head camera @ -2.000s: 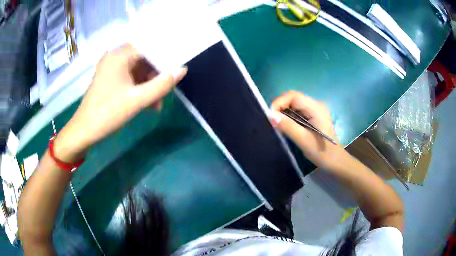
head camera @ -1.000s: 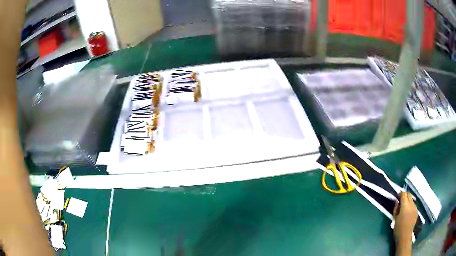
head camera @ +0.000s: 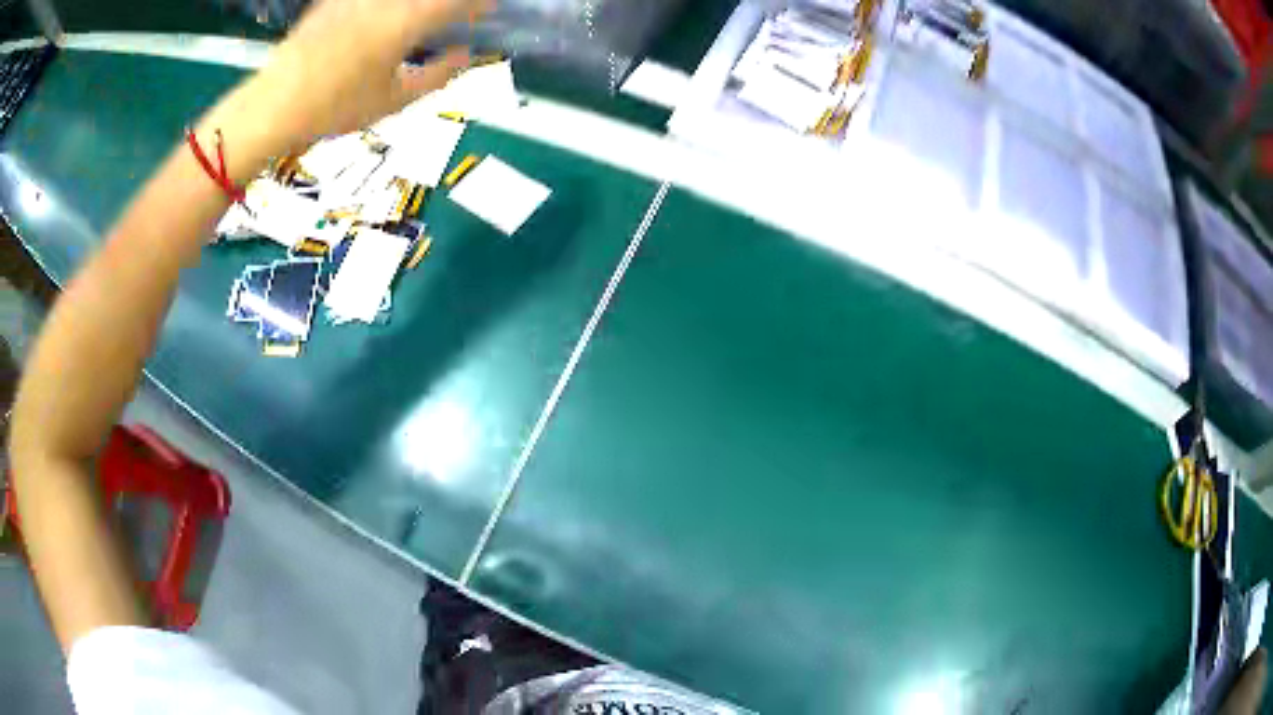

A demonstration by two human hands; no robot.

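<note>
My left hand (head camera: 377,49) is blurred at the top left, stretched over the far side of a pile of small flat modules (head camera: 369,275); I cannot tell if it holds anything. The modules are mostly white with orange tabs, and a dark-faced one (head camera: 291,296) lies at the pile's near side. One white module (head camera: 500,194) lies apart to the right. My right hand (head camera: 1247,694) is a sliver cut off at the lower right edge, beside dark and white strips (head camera: 1215,559). Its fingers are hidden.
Yellow-handled scissors (head camera: 1189,506) lie by the strips at the right. A white tray (head camera: 1033,196) with rows of modules stands beyond the green table's (head camera: 824,461) white far edge (head camera: 894,252). A grey blurred bundle is at the top centre. A red stool (head camera: 175,517) stands at lower left.
The view has turned left. The long dark strip in front of me two seconds ago is no longer there. My left hand has come into clear view over the pile; my right hand is mostly out.
</note>
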